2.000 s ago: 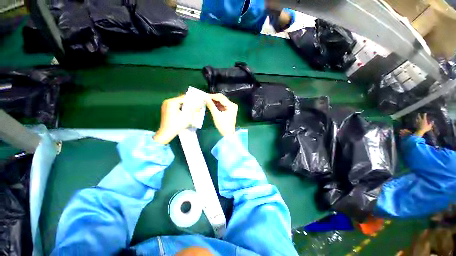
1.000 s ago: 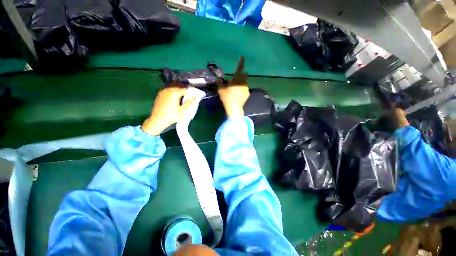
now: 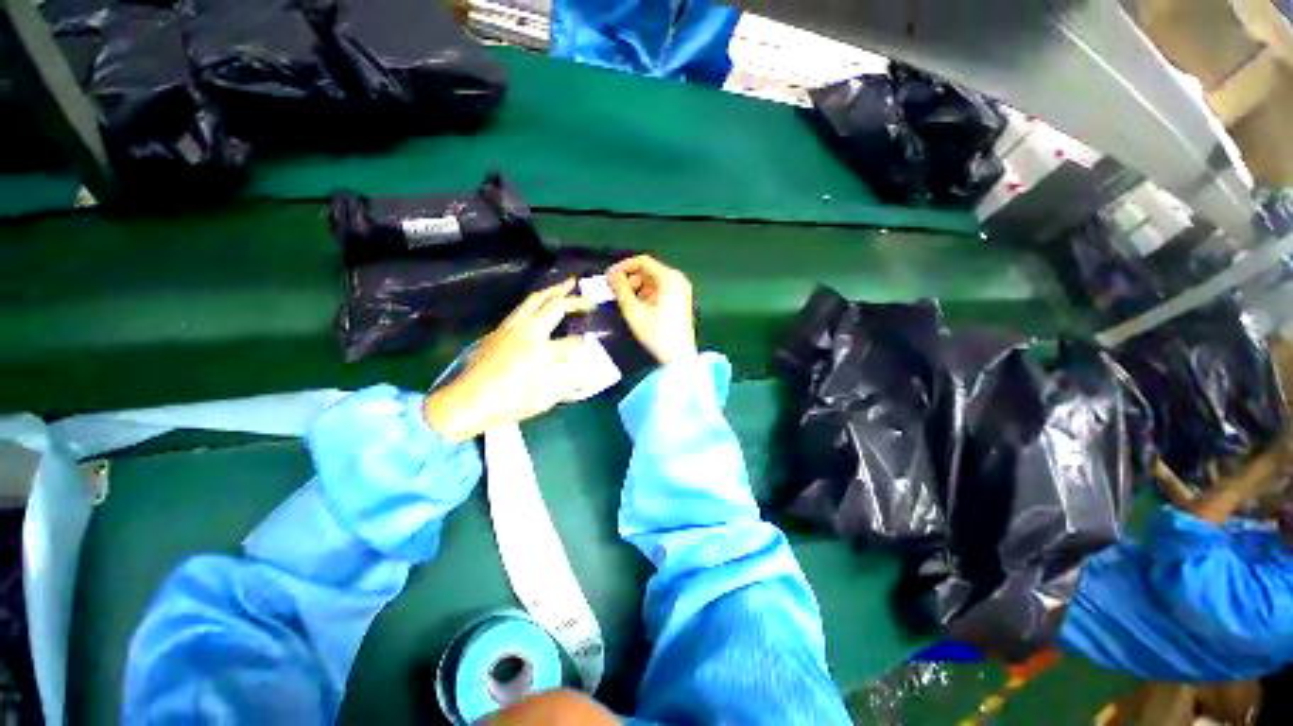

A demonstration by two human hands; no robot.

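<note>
My left hand (image 3: pixel 513 366) holds the end of the printed label strip (image 3: pixel 528 539) at the belt's near edge. The strip runs down to the label roll (image 3: pixel 502 664) near my body. My right hand (image 3: pixel 658 309) pinches a small white label (image 3: pixel 596 289) over a black wrapped parcel (image 3: pixel 613 335), which the hands partly cover. Whether the label touches the film cannot be told. Another wrapped parcel (image 3: pixel 434 270) with a white label on top lies to the left on the belt.
Black parcels (image 3: pixel 270 71) sit on the far table at left. A heap of filled bags (image 3: pixel 978 454) lies at right beside a person's blue sleeve (image 3: pixel 1184 596). Backing paper (image 3: pixel 185 420) hangs at left. A metal frame post (image 3: pixel 1205 292) crosses at right.
The labelled parcel has moved left along the belt. My hands have moved from it to the parcel behind it, and a small label is now in my right fingertips. The other person's arm has shifted lower.
</note>
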